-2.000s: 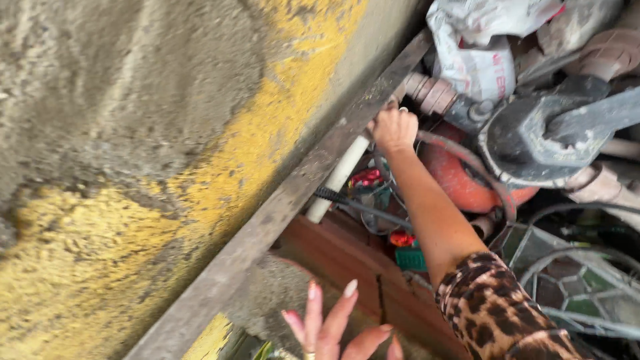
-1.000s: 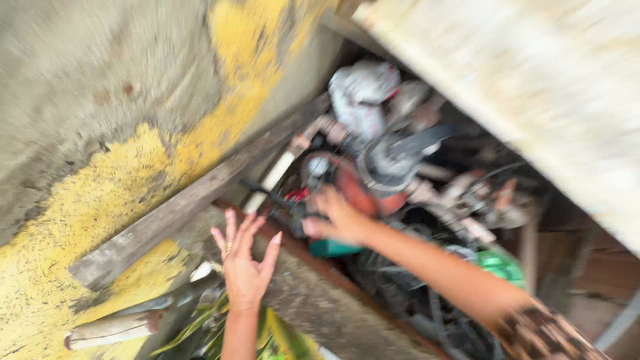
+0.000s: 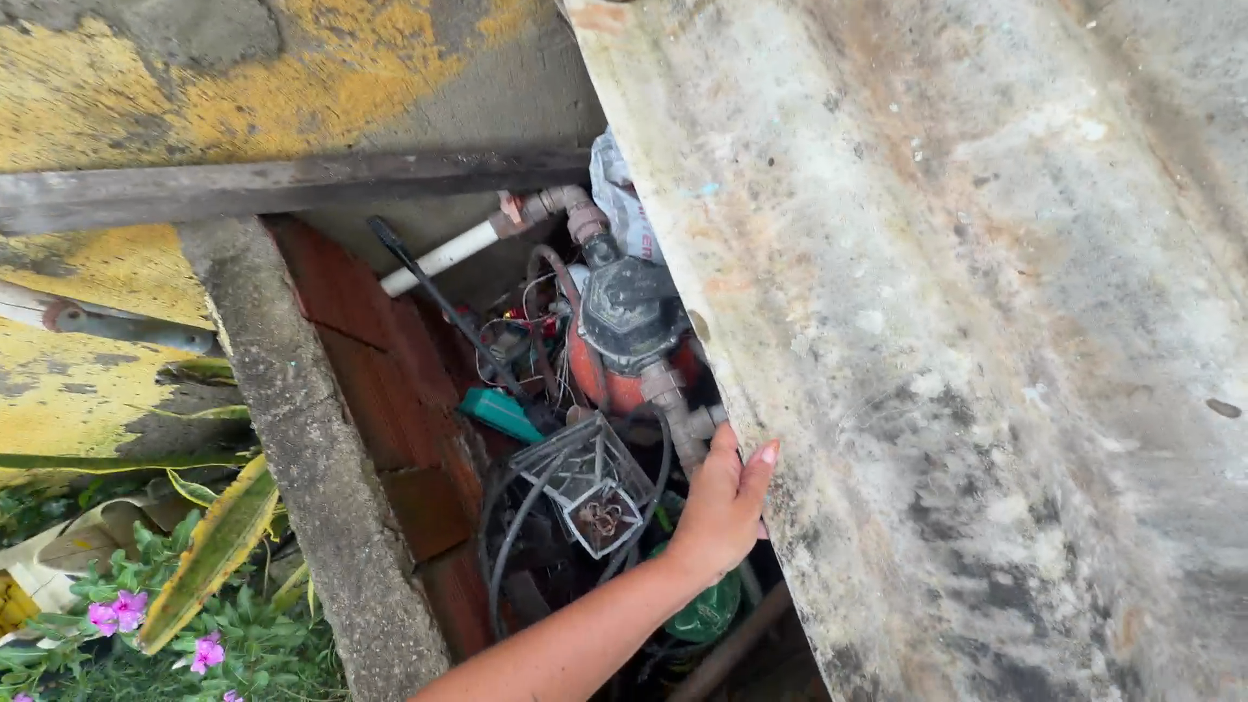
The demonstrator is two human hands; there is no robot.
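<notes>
My left hand (image 3: 717, 507) reaches up from the bottom and grips the left edge of a weathered corrugated roofing sheet (image 3: 936, 322), thumb on top and other fingers partly hidden beneath. My right hand is out of view. Left of the sheet, an open pit holds a valve-like black plastic housing (image 3: 632, 310) on a red-orange tank (image 3: 604, 375). Grey-brown pipe fittings (image 3: 668, 395) join it below, near my left hand, and a white pipe (image 3: 444, 255) runs off at upper left. A wire-framed glass lantern (image 3: 595, 478) lies below the tank, beside a teal plastic object (image 3: 499, 413).
A wooden beam (image 3: 292, 185) crosses the pit's top along the yellow-painted wall (image 3: 322, 73). A rough concrete curb (image 3: 312, 448) borders the left side, with plants and pink flowers (image 3: 127, 610) beyond it. Hoses, wires and a green bottle-like item (image 3: 707, 606) fill the pit.
The sheet now covers the right part of the pit. My left hand, spread over the curb a second ago, is on the sheet's edge. My right hand has left view. The view has turned.
</notes>
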